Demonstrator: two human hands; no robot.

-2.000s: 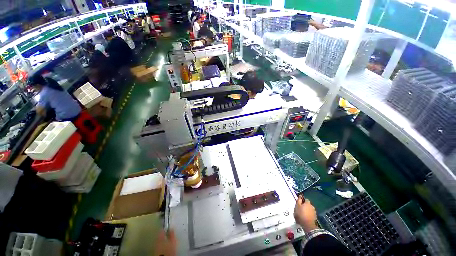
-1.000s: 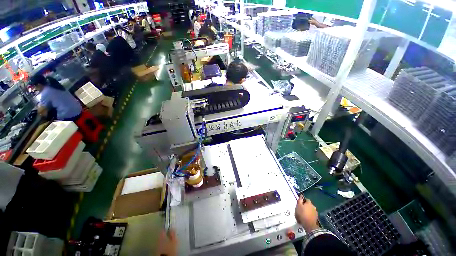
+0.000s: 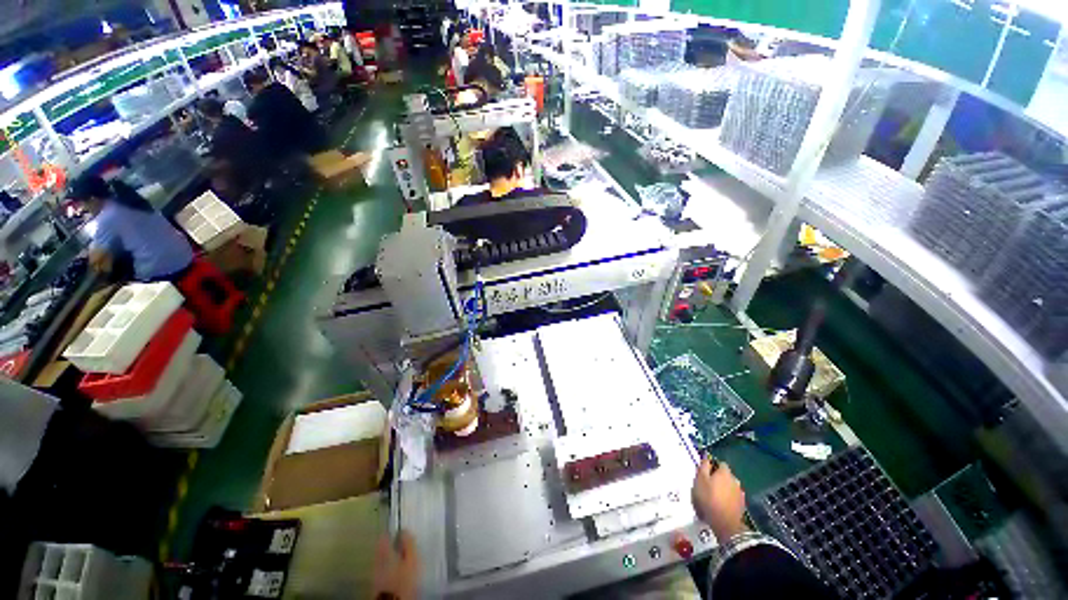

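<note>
The white machine bed lies in front of me. A dark red-brown fixture block with a row of holes sits on its right plate. Another red-brown block lies at the left, partly hidden under the amber-brown machine head. My right hand is at the bed's right edge, fingers curled; a small dark spot shows at the fingertips, too small to name. My left hand is at the bed's left front edge, blurred and cut off below; its fingers and any held thing are unclear.
The white gantry spans behind the bed. Right are a clear small-parts box, a black cylindrical tool and a black pocketed tray. Left is a cardboard box. A person is behind the gantry.
The person behind the gantry has moved left and now shows head and shoulders. My hands stay at the bed's two edges, almost unmoved. The fixture blocks look unchanged.
</note>
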